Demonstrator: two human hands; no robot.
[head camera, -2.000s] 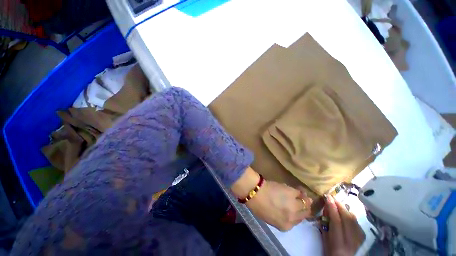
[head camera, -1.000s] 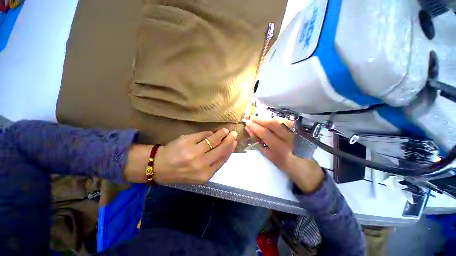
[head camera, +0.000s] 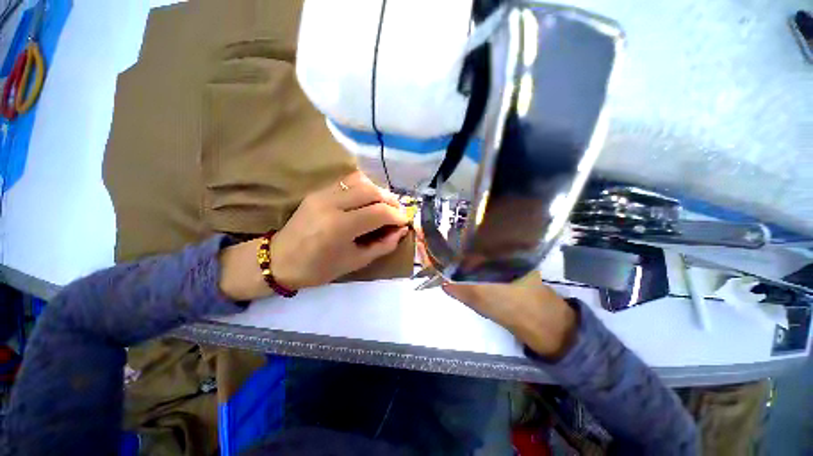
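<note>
A flat brown garment panel (head camera: 160, 169) lies on the white table left of the sewing machine head (head camera: 392, 62). A puffy pleated pocket (head camera: 258, 134) lies on the panel. My left hand (head camera: 339, 233) is at the lit needle area, its fingertips pinched together at the cloth's edge; what is between them is hidden. My right hand (head camera: 495, 298) is just right of it, its fingers mostly hidden behind the machine's shiny front part. A small pointed metal tool (head camera: 430, 281) shows below the right fingers. The needle and foot are mostly hidden.
Scissors with red and yellow handles (head camera: 34, 80) lie on a blue patch at far left. A measuring scale (head camera: 357, 351) runs along the table's front edge. Brown pieces (head camera: 165, 392) and a blue tub (head camera: 254, 405) are below left. A black flat thing (head camera: 802, 36) is at top right.
The view has turned and moved closer over the machine head. The panel now appears further left. A small metal tool now shows at my right hand, which is more hidden by the machine.
</note>
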